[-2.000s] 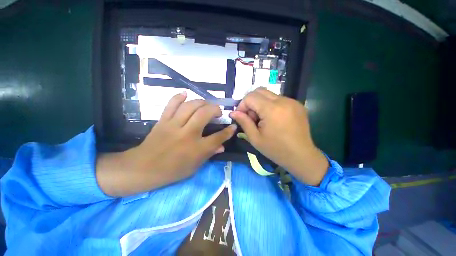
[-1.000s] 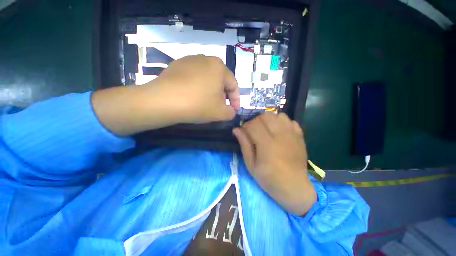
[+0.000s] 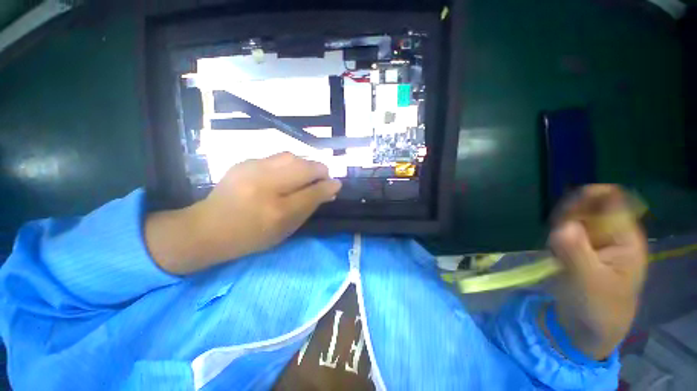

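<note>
The open tablet (image 3: 267, 141), silver-white inside with a black flex cable running diagonally over its battery, lies in a black foam tray (image 3: 451, 114). My left hand (image 3: 267, 200) rests over the tablet's near edge, thumb and fingers together; whether it pinches anything small is hidden. My right hand (image 3: 600, 260) is off to the right of the tray, blurred, with fingers curled. A yellow strip (image 3: 508, 276) trails leftward from it. The board (image 3: 397, 114) at the tablet's right side shows a green patch and an orange patch near its lower corner.
A dark smartphone (image 3: 567, 156) lies on the dark green bench (image 3: 497, 176) right of the tray, its near end by my right hand. Yellow floor tape (image 3: 676, 253) and pale boxes (image 3: 665, 355) show at the lower right.
My right hand has moved from the tablet's near edge far right, and the yellow strip now stretches from it. My left hand has drawn back toward me, uncovering the flex cable.
</note>
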